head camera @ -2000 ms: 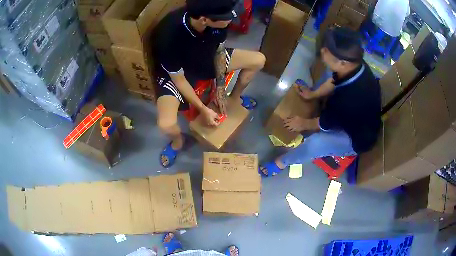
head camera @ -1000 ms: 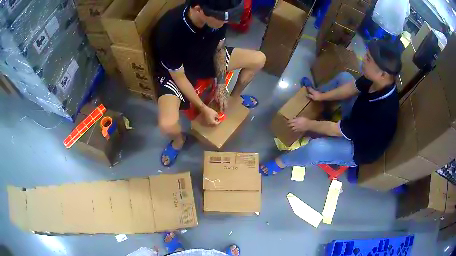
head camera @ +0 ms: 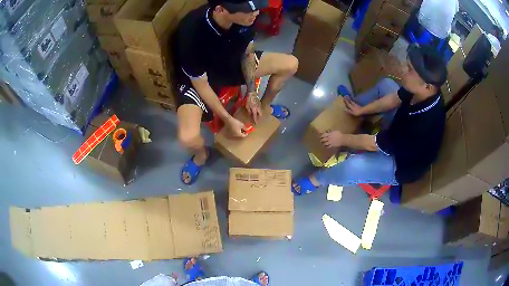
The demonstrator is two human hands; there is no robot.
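Note:
Neither of my hands can be made out; only pale cloth and blue sandals show at the bottom edge. Nearest in front of me, a closed brown carton (head camera: 260,192) with print on its top stands on the grey floor. Left of it lies a long row of cartons (head camera: 111,229), narrow tops side by side, the right end printed.
A seated person holds an orange-red sticker (head camera: 249,129) on a lap-level carton (head camera: 245,148). Another at right holds a carton (head camera: 329,125). A label sheet (head camera: 96,139) and orange tape roll (head camera: 119,139) lie on a box at left. A blue pallet (head camera: 413,275) is bottom right.
The person at right has raised the head and leaned back to the right, and the carton there has turned. The middle person's hands have shifted slightly on the carton. The nearest cartons have not moved.

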